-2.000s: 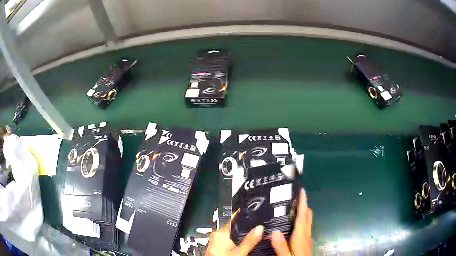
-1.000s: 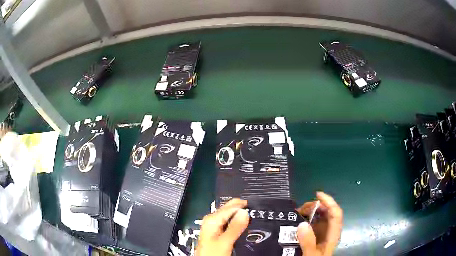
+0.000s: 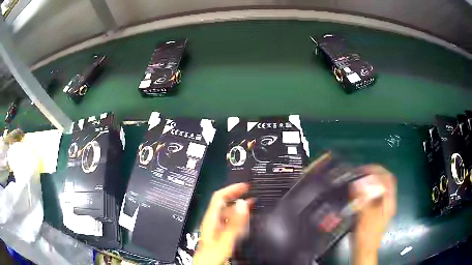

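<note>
A black printed carton (image 3: 305, 217) is tilted and blurred at the lower centre. My right hand (image 3: 375, 202) grips its right end. My left hand (image 3: 222, 222) is at its left side with fingers curled; blur hides whether it touches the carton. Behind them a stack of flat black carton blanks (image 3: 269, 176) shows a ring picture and white corner tabs. A second stack (image 3: 165, 191) lies to its left, and a third stack (image 3: 85, 176) lies farther left.
Separate black cartons lie on the green belt (image 3: 233, 77): one at right (image 3: 344, 64), one left of centre (image 3: 164, 67), one far left (image 3: 84, 80). A pile of formed cartons (image 3: 455, 165) stands at far right. Crumpled clear plastic (image 3: 20, 207) and a person's hand (image 3: 13, 137) are at left.
The carton has tilted and moved up and right in my right hand, which has also moved right. The cartons on the belt have shifted left. My left hand has moved slightly.
</note>
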